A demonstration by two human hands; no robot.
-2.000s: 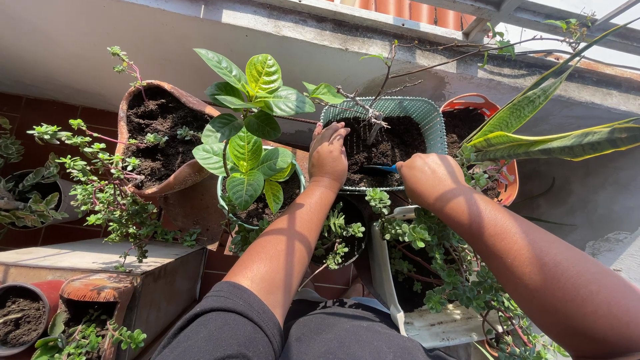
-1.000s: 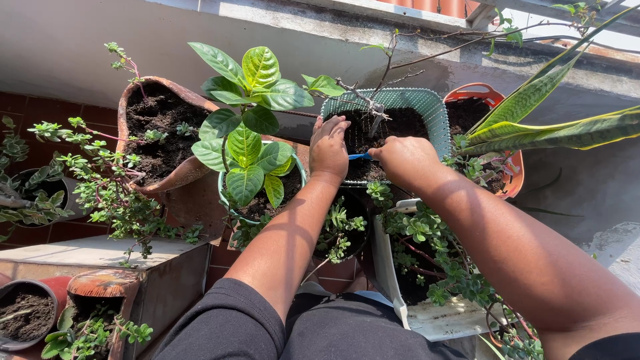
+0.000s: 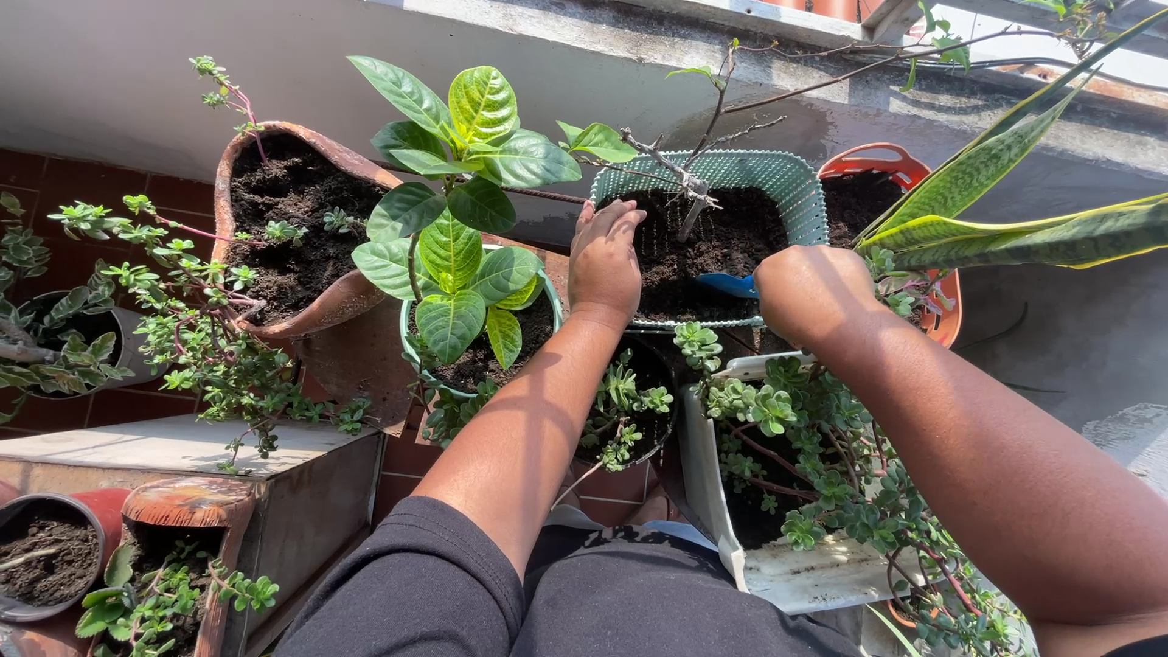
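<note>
A green perforated plastic basket planter [image 3: 776, 178] holds dark soil [image 3: 730, 233] and a bare woody stem [image 3: 698, 196]. My left hand [image 3: 607, 260] rests over the planter's left rim, fingers extended; whether they press on it is hard to tell. At the planter's right front, my right hand [image 3: 812, 292] is closed around the handle of a small blue trowel [image 3: 727, 285]. The trowel's blade lies against the soil, partly sunk in it. My fist hides the handle.
Left of my left arm is a broad-leaved plant [image 3: 452, 260] in a round pot. An orange basket [image 3: 944, 310] with a snake plant [image 3: 1013, 214] stands at right. A white container [image 3: 716, 484] of succulents sits below my right hand. A terracotta pot [image 3: 224, 196] stands at left.
My right hand, with the blue trowel, moved left toward my left hand and then back to the right, so more of the blade shows now. My left hand has stayed at the planter's left side.
</note>
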